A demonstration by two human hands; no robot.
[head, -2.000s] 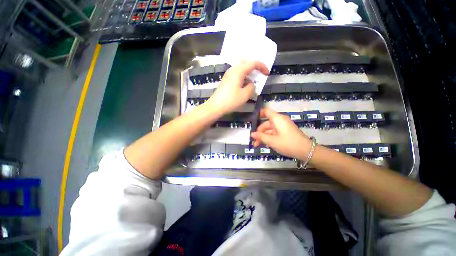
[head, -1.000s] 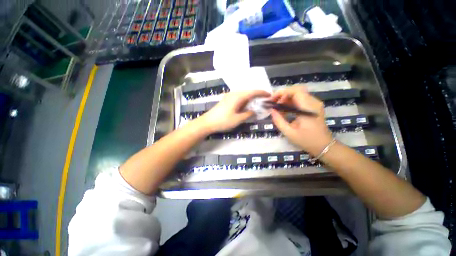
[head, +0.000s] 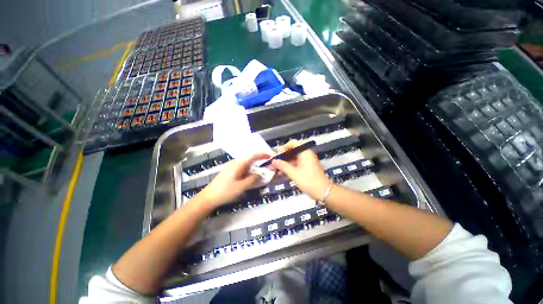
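My left hand (head: 232, 179) holds the white label backing strip (head: 231, 127), which trails over the tray's far edge. My right hand (head: 302, 171) holds dark tweezers (head: 293, 152), their tip at the strip's end by my left fingers. Both hands are over the steel tray (head: 159, 172). Rows of black components (head: 223, 239) with metal pins stand in it, separated by pale liner bands. Several blocks in the two nearer rows carry small white labels (head: 289, 221); the left blocks of the nearest row show none. My hands hide parts of the middle rows.
A blue-and-white bundle (head: 262, 87) and crumpled white paper (head: 312, 82) lie beyond the tray. Clear blister trays (head: 156, 102) with orange-red parts are at far left. White cylinders (head: 274, 35) stand farther back. Black blister trays (head: 411, 41) are stacked at right, beside a filled blister tray (head: 497, 127).
The tweezers moved from the nearest row up to the strip in my left hand, and stay there. The view has swung, showing more of the bench's far end and right side.
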